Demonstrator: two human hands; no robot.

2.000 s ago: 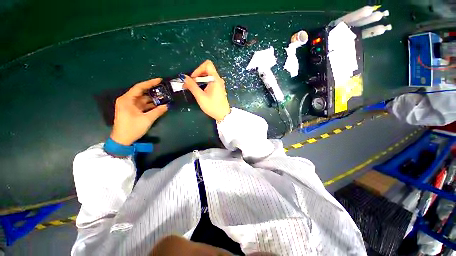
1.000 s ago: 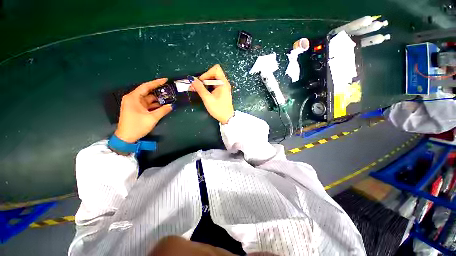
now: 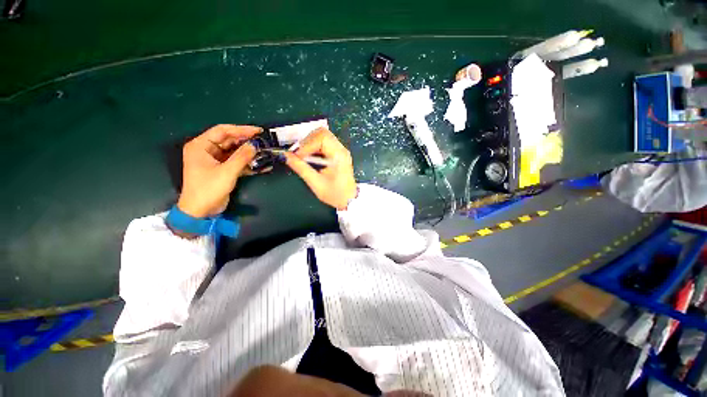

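Observation:
My left hand (image 3: 211, 167), with a blue wrist strap (image 3: 194, 224), holds a small black unit (image 3: 266, 158) between thumb and fingers. My right hand (image 3: 327, 167) grips a slim white-handled tool (image 3: 316, 161) close to the unit's right side. The tool's tip is too small to make out. A white card (image 3: 298, 130) lies behind the fingers of my right hand. My left fingers partly cover the unit. A second black unit (image 3: 381, 67) lies farther back on the green bench (image 3: 116, 155).
A glue syringe (image 3: 424, 139) with crumpled white paper (image 3: 413, 101) lies right of my hands. A tape roll (image 3: 468, 75), black dispenser controller (image 3: 494, 139) and white bottles (image 3: 584, 67) stand beyond. A blue box (image 3: 653, 113) and someone's white sleeve (image 3: 659, 184) are far right.
The unit is turned in my left hand, and my left thumb now lies over it. My right hand has moved the white tool down to the unit, and the white card shows more fully.

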